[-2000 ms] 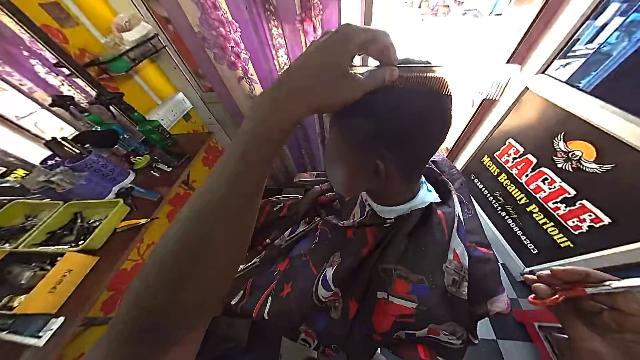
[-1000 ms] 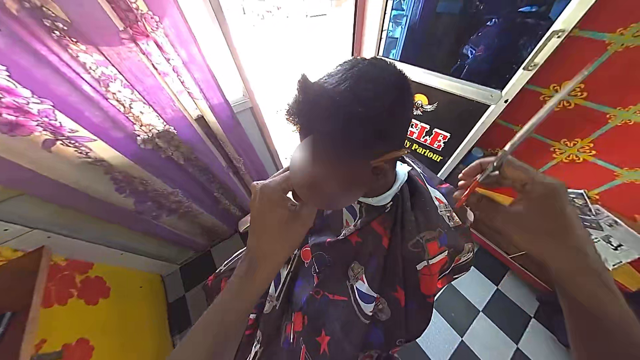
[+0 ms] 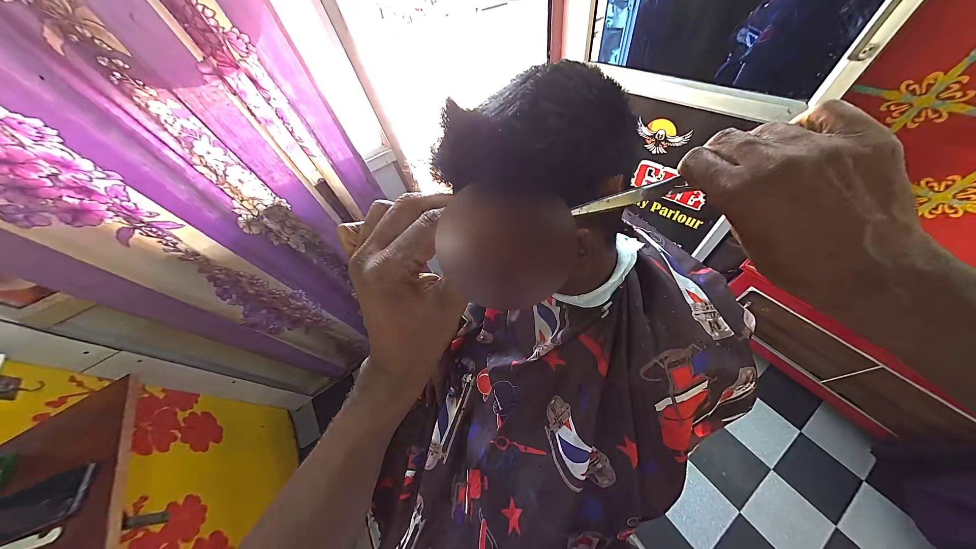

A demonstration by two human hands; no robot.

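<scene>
A seated person wears a dark printed barber cape (image 3: 579, 427) with a white neck strip (image 3: 610, 278) at the collar. My left hand (image 3: 404, 274) is at the side of the person's head, fingers bent; whether it holds anything is hidden. My right hand (image 3: 808, 175) grips hair-cutting scissors (image 3: 625, 200), whose blades point left and reach the hair (image 3: 549, 122) at the temple, just above the ear. The handles are mostly hidden by my fingers.
Purple floral curtains (image 3: 252, 152) hang on the left, beside a bright doorway. A wooden shelf (image 3: 69, 457) with items stands at lower left. Behind the head is a dark sign panel (image 3: 663, 160) with an eagle picture. At right stands a red-edged cabinet (image 3: 831, 358) over a checkered floor (image 3: 770, 465).
My right hand has brought the scissors from beside the person's shoulder up to the temple. My left hand, over the hair with a comb two seconds ago, is now at the side of the head.
</scene>
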